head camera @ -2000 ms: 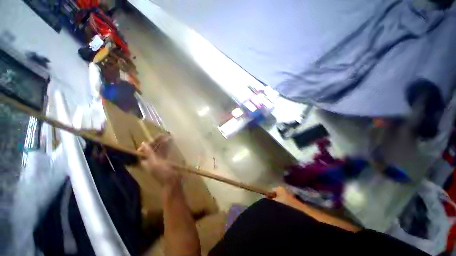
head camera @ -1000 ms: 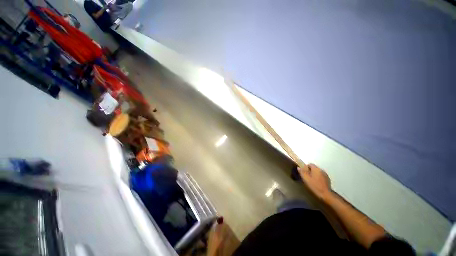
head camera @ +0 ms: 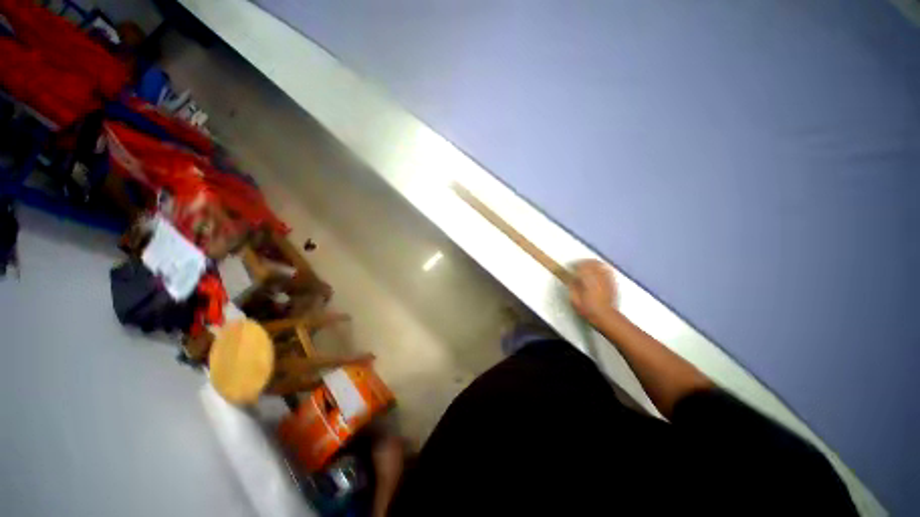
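Note:
My right hand (head camera: pixel 592 288) is closed around one end of a thin light-brown wooden stick (head camera: pixel 509 231). The stick points up and left over the pale border of the cutting table (head camera: pixel 348 106); whether it touches the top cannot be told. Grey-blue fabric (head camera: pixel 646 141) covers the table beyond the border, mostly flat, its edge running along the strip. My left hand (head camera: pixel 387 459) is a blurred patch of skin at the bottom, near an orange box; its fingers cannot be made out.
A round yellowish stool seat (head camera: pixel 241 362) stands left of the aisle (head camera: pixel 373 252). The orange box (head camera: pixel 338 416) is beside it. Red cloth (head camera: pixel 192 182) and a blue rack (head camera: pixel 61 207) are farther up at the left. A white roll (head camera: pixel 247 449) lies at the lower left.
My left hand has come off the stick, which both hands held two seconds earlier. My right hand has moved with the stick over the table border. The view has shifted along the table.

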